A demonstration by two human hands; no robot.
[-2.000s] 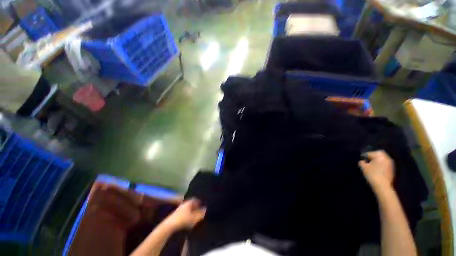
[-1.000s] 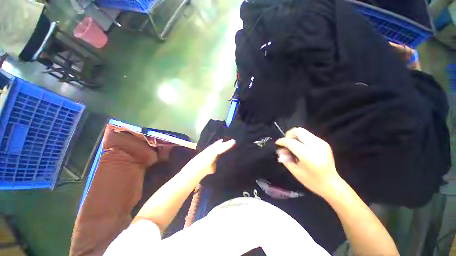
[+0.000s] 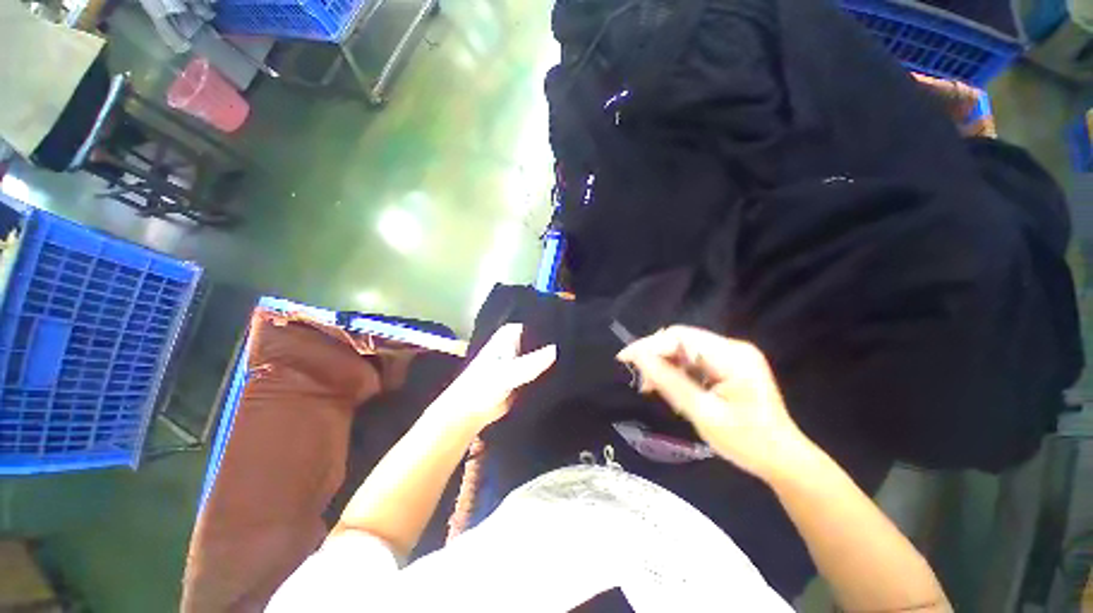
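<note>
A black garment (image 3: pixel 569 401) lies over my lap and against the black pile. My left hand (image 3: pixel 491 374) is on its left part, thumb and a finger apart with black cloth between them; whether it grips the cloth is unclear. My right hand (image 3: pixel 713 383) is closed around a thin greyish tool (image 3: pixel 622 332) whose tip sticks out to the upper left, over the garment. The small light emblem is mostly hidden at the right fingertips. A pale patch (image 3: pixel 659 444) shows on the black cloth near my waist.
The black pile (image 3: pixel 863 275) fills the front and right. A crate with brown lining (image 3: pixel 282 449) stands beside my left arm. A blue crate (image 3: pixel 90 341), a stool (image 3: pixel 162 168) and a pink bin (image 3: pixel 207 96) are at left.
Both hands have come from far apart to the garment in front of me. In the last second, my right hand has moved slightly left and now covers the emblem.
</note>
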